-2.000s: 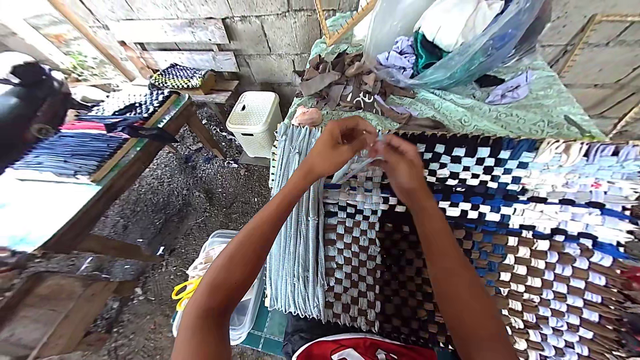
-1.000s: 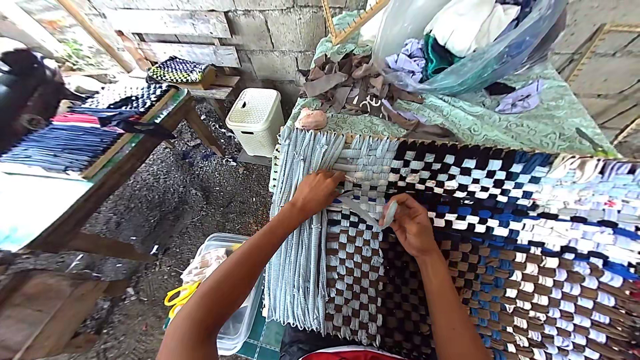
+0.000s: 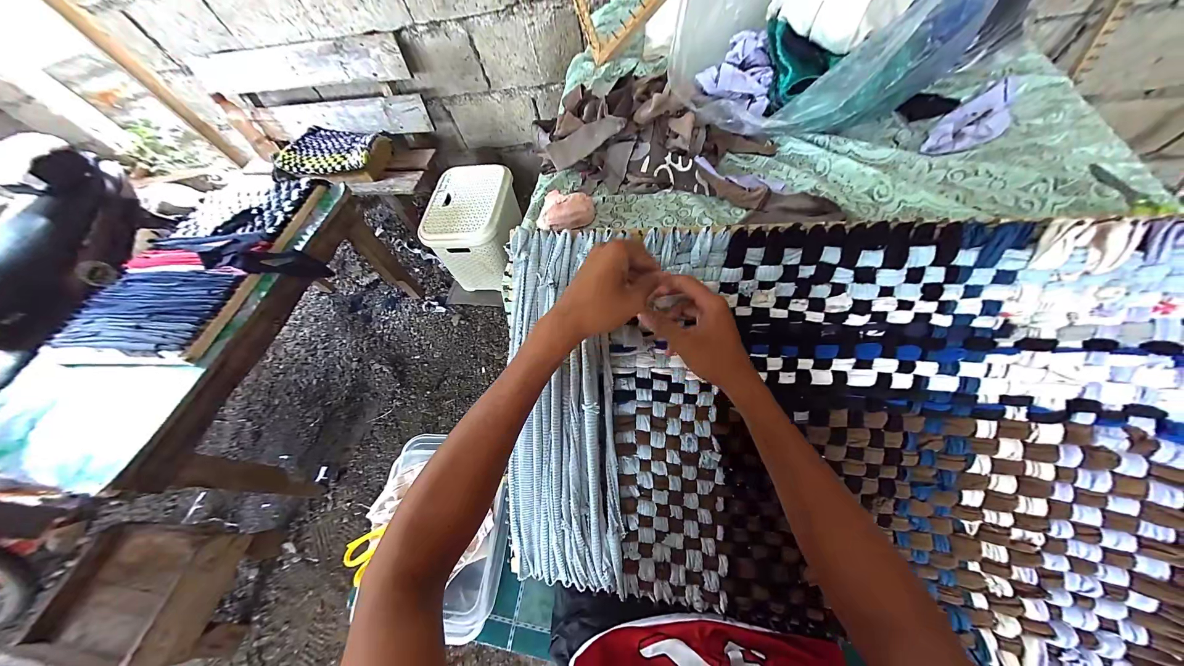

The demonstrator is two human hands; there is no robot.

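Observation:
Woven from fabric strips in checks of black, white, grey, brown and blue, a mat [image 3: 860, 370] lies on the table. Along its left side run unwoven light grey fabric strips [image 3: 555, 462]. Over the upper left part of the mat, my left hand [image 3: 615, 287] has its fingers bent inward and touches or nearly touches my right hand [image 3: 694, 319]. The right hand's thumb and fingers are curled. Whether a strip is between the fingers of either hand cannot be made out. A peg frame edge [image 3: 832, 224] runs along the mat's top.
Brown fabric scraps [image 3: 629, 139], a pink cloth bundle [image 3: 566, 211] and a clear plastic bag of cloth [image 3: 832, 83] lie beyond the mat. A lidded white basket [image 3: 470, 227] stands on the ground. Lower left are a plastic container [image 3: 472, 601] and yellow-handled scissors [image 3: 363, 548]. Another table [image 3: 268, 305] stands left.
One second ago my hands were apart, the right one holding a light grey strip. Now they are together over the upper left of the mat, the right hand having moved up and left.

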